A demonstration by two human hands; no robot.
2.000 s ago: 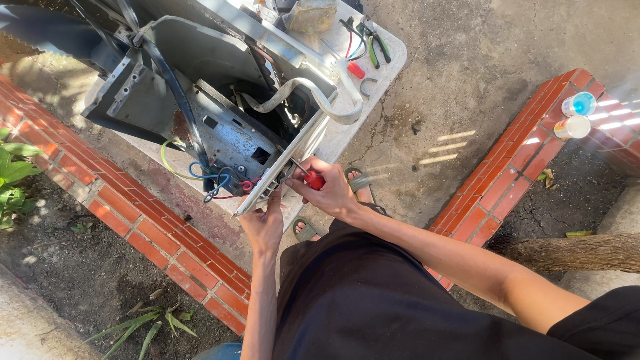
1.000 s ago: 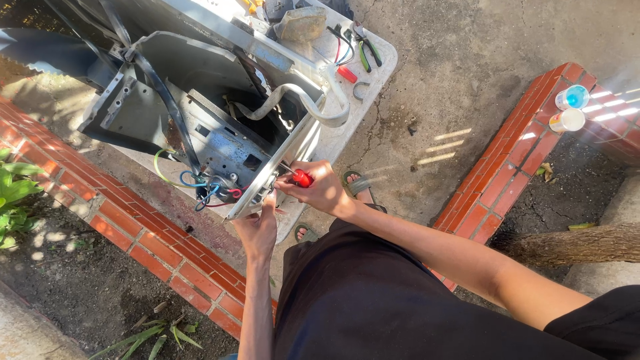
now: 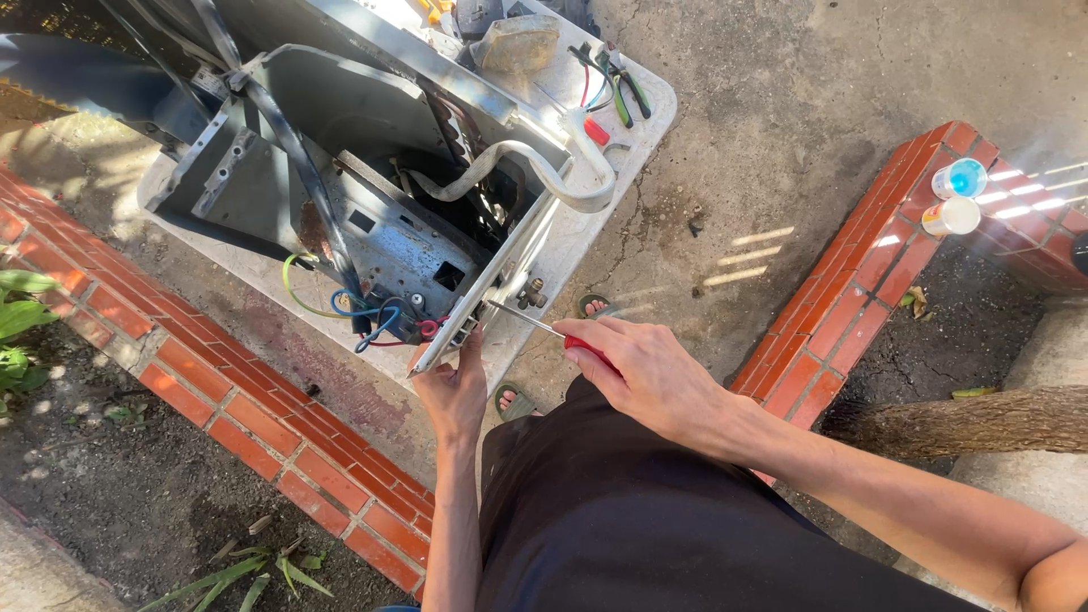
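Observation:
My right hand (image 3: 650,374) is closed on the red handle of a screwdriver (image 3: 529,318). Its shaft points up and left, with the tip at the edge panel (image 3: 501,276) of an opened metal appliance housing (image 3: 365,200). My left hand (image 3: 455,382) holds the lower corner of that panel, its fingertips partly hidden. Blue, yellow-green and red wires (image 3: 374,319) lie just left of the panel, inside the housing. A brass valve fitting (image 3: 532,294) sits at the panel's outer side. A thick pale wrapped tube (image 3: 535,157) curves out of the housing.
The housing rests on a pale speckled table (image 3: 654,93). Green-handled pliers (image 3: 631,93) and a red-handled tool (image 3: 596,131) lie near its right corner. Low brick borders (image 3: 850,280) stand on both sides; two cups (image 3: 959,180) sit on the right one, near a tree trunk (image 3: 960,422).
My right hand has moved back from the panel, and more of the screwdriver's shaft now shows. My left hand stays at the panel's lower corner.

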